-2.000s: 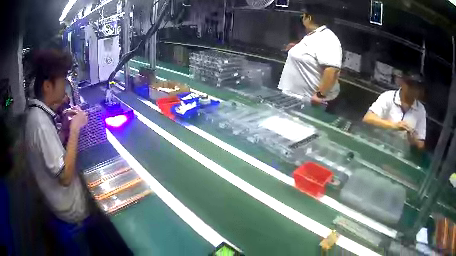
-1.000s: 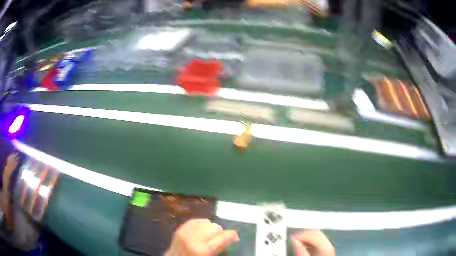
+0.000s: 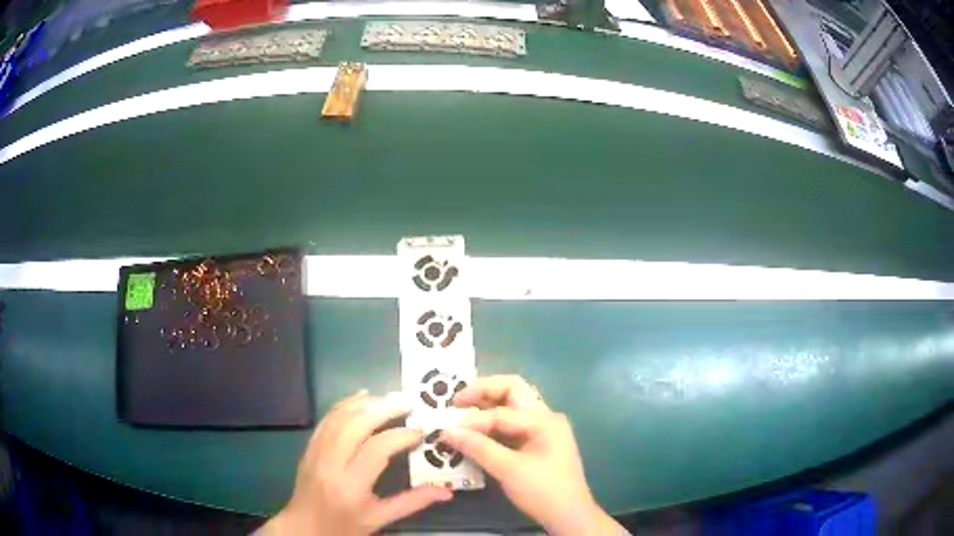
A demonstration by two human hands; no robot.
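Observation:
A silver-white four-position fixture [image 3: 437,361] lies lengthwise away from me, with four round dark cutouts in a row. My left hand [image 3: 350,466] rests against its left side near the lower end, fingers spread around the edge. My right hand [image 3: 528,450] is over the two nearest cutouts, thumb and fingertips close together at the lowest one. Whether a ring is between the fingertips cannot be told. A flat black parts tray [image 3: 214,382] with a green label lies to the left. Thin copper rings [image 3: 214,293] are scattered in its upper part.
A brass-coloured block [image 3: 344,92] lies beyond, by a white strip [image 3: 649,281] pattern on the green surface. Two greyer fixtures [image 3: 444,39] lie at the back, near a red bin [image 3: 241,10]. A copper-striped tray [image 3: 732,26] is at back right. A blue bin [image 3: 805,513] shows below the table edge.
The view has swung down and right, away from the neighbouring workers and purple glow. The fixture now shows whole, and both hands have closed in on its lower end.

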